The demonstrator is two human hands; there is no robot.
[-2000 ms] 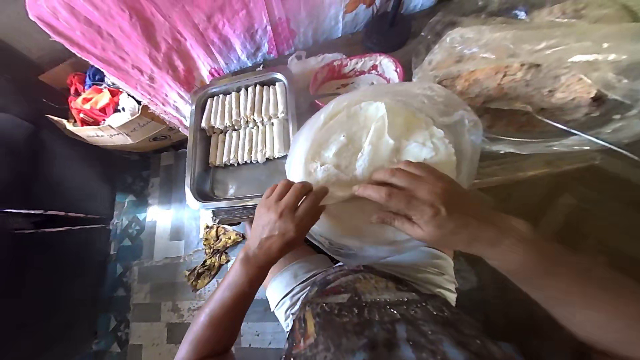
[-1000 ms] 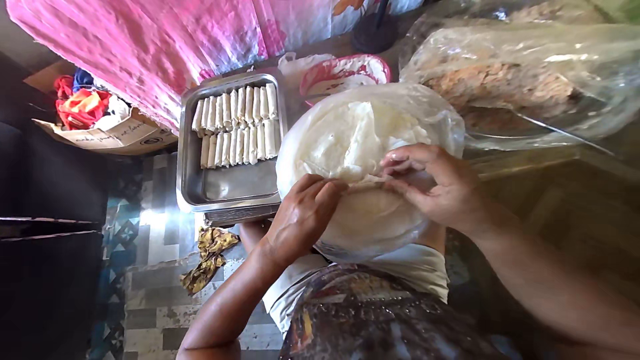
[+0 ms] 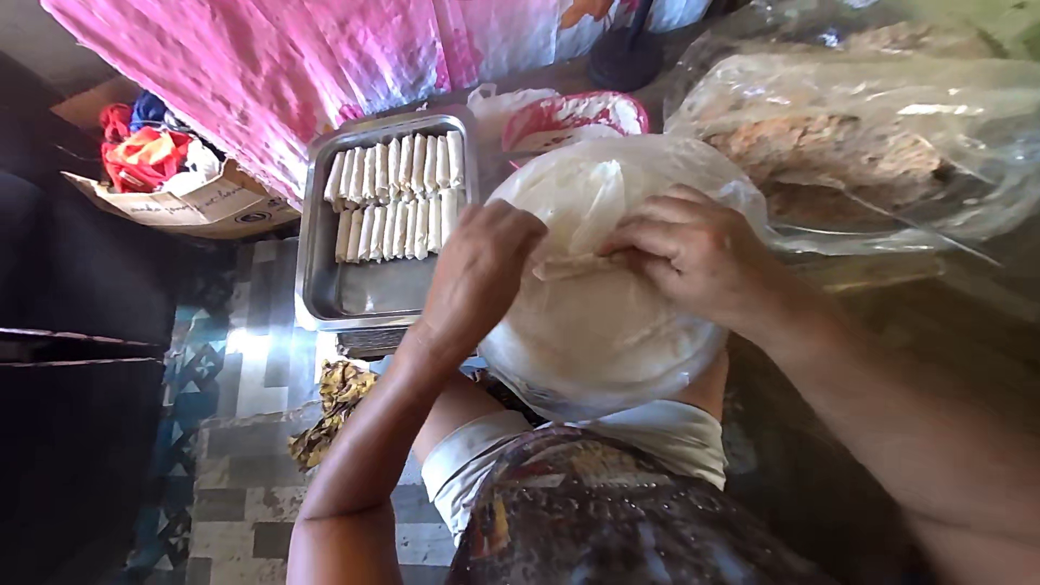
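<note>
A round stack of thin pale wrappers [image 3: 593, 325] lies on plastic film over my lap. On it is a slim wrapper roll [image 3: 569, 267], lying crosswise. My right hand [image 3: 691, 248] pinches the roll's right end between thumb and fingers. Above the roll's left end, my left hand [image 3: 491, 260] is bent with its fingers curled down; whether its fingertips touch the roll is hidden. A loose, folded sheet of wrapper [image 3: 597, 199] rises behind the roll. To the left, a steel tray [image 3: 382, 292] holds two rows of finished-looking thin rolls [image 3: 398, 166].
Behind the stack is a pink bowl [image 3: 638, 114] with white contents. A clear plastic bag [image 3: 967, 175] of brownish filling lies at the right. A cardboard box [image 3: 203, 203] of cloths stands left, beside a pink patterned cloth [image 3: 268, 81]. A yellow-brown cloth [image 3: 333, 406] lies on the floor.
The wrapper between my hands now shows as a narrow roll. My left hand has lifted and moved away from me, with its wrist more bent.
</note>
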